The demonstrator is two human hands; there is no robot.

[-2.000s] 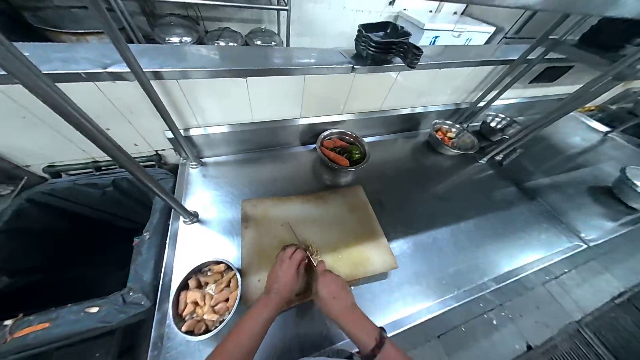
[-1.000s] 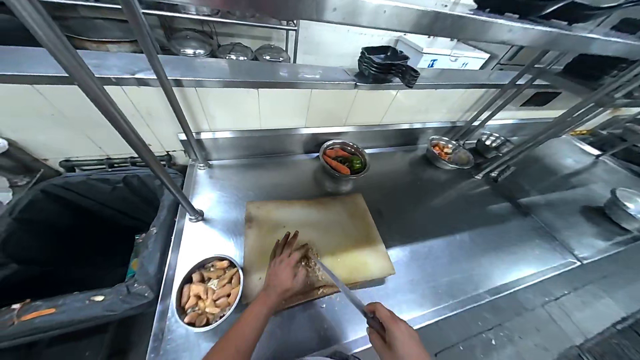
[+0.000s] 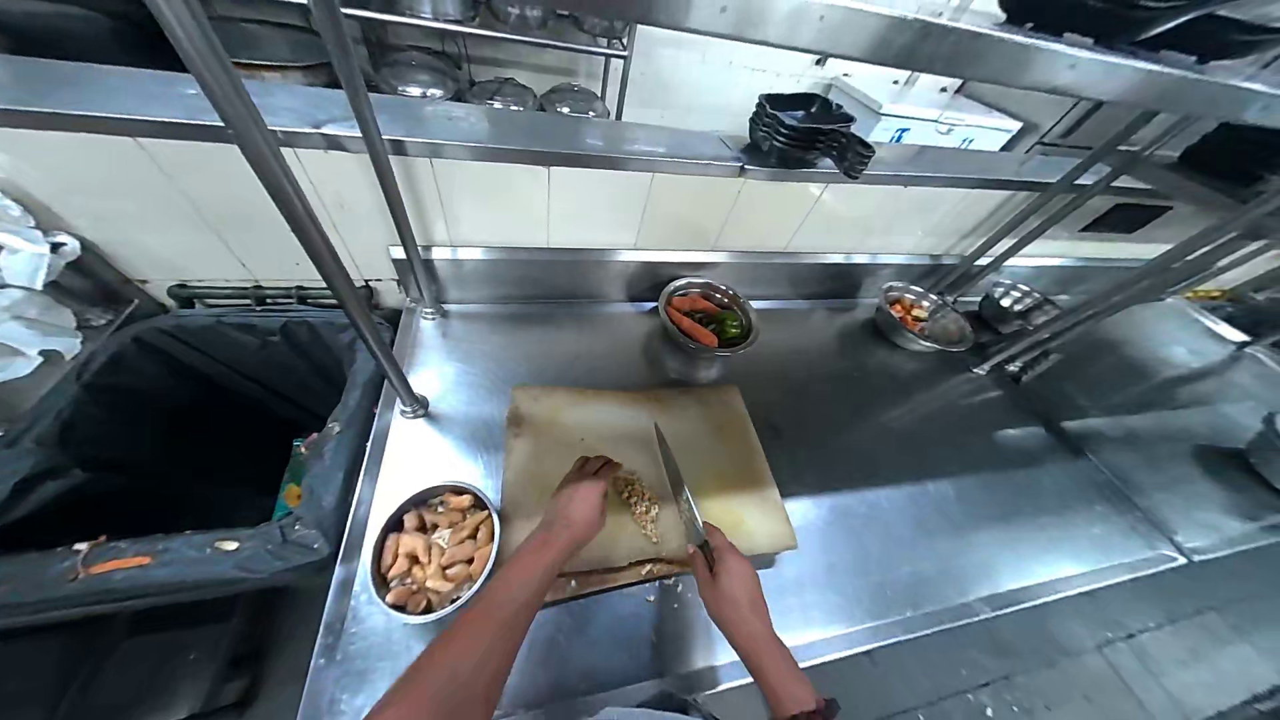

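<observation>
A kitchen knife (image 3: pixel 680 487) is gripped by its dark handle in my right hand (image 3: pixel 728 585), its blade pointing away over a worn cutting board (image 3: pixel 700 410). Just left of the blade lies a small heap of finely chopped food (image 3: pixel 638 503), light brown. My left hand (image 3: pixel 583 500) is at the heap's left edge with fingers bent; whether it pinches anything cannot be told. Left of the board stands a metal bowl of pale brown pieces (image 3: pixel 437 550). Behind the board, a steel bowl (image 3: pixel 748 340) holds carrots (image 3: pixel 690 325) and green peppers (image 3: pixel 729 325).
A bin with a black liner (image 3: pixel 210 420) stands left of the steel counter (image 3: pixel 880 560). Steel posts (image 3: pixel 290 210) rise at the counter's left end to a shelf (image 3: pixel 500 140). More metal bowls (image 3: pixel 925 330) are at the back right. Bits of food lie along the front of the board.
The knife has swung from slanting across the board's near right to pointing away, and my right hand has moved left. My left hand has gone from spread over the food to its left edge.
</observation>
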